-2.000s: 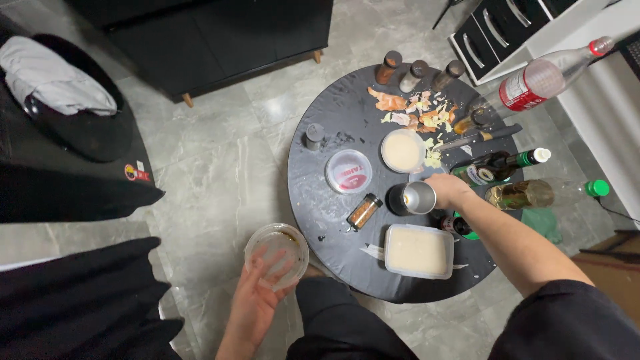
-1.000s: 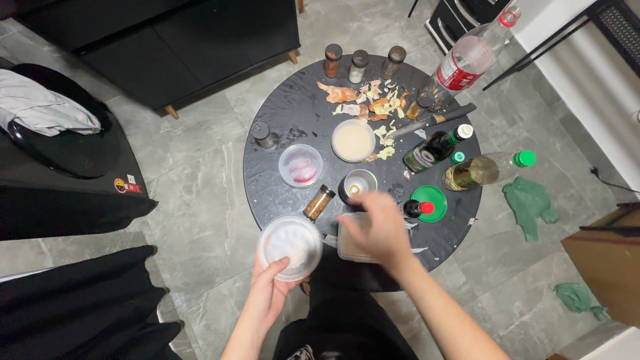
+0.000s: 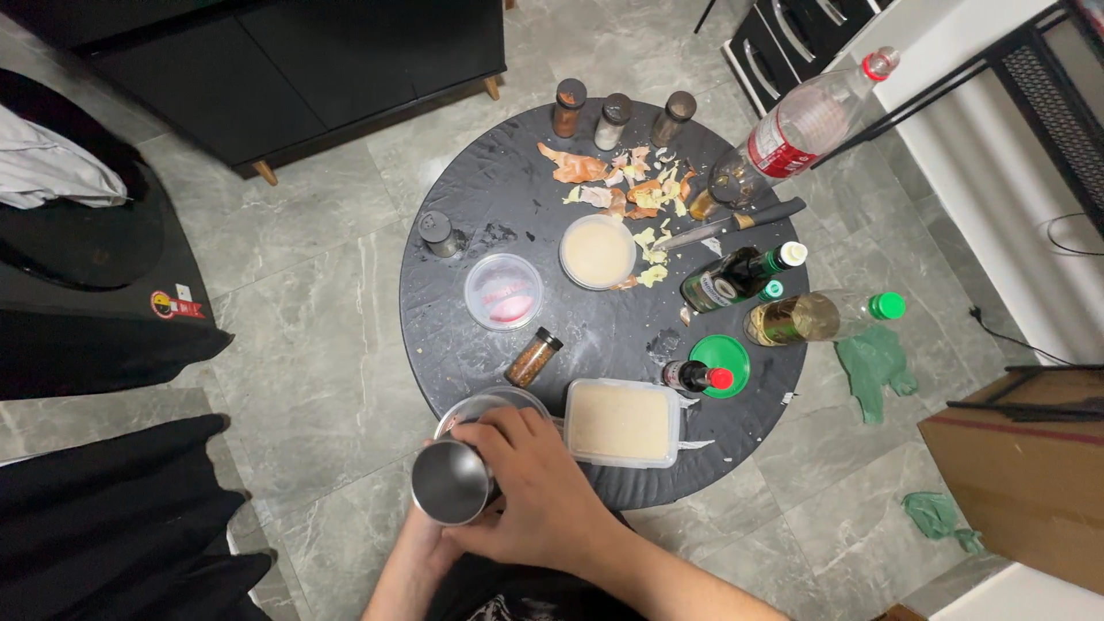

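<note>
My right hand (image 3: 526,483) grips a metal cup (image 3: 452,481), its mouth facing the camera, at the near left edge of the round table. Beneath and beside it, my left hand (image 3: 423,539) is mostly hidden; it supports a clear round plastic container (image 3: 496,398). Right of the hands lies a rectangular tub (image 3: 623,423) filled with a pale substance. A spice jar (image 3: 533,357) lies on its side just beyond the container. Farther back are a round tub of pale contents (image 3: 597,251) and a clear plastic lid or tub (image 3: 504,291) with red marking.
Vegetable peels (image 3: 642,191), a knife (image 3: 729,226) and several shakers (image 3: 612,121) are at the back. On the right stand a green glass bottle (image 3: 720,280), a bottle with a green cap (image 3: 802,317), a large plastic bottle (image 3: 798,125) and a small red-capped bottle (image 3: 690,376) by a green lid (image 3: 731,354).
My right hand has lifted the metal cup from the table and brought it left, over the container at my left hand. The rectangular tub, partly covered by my hand a second ago, shows fully.
</note>
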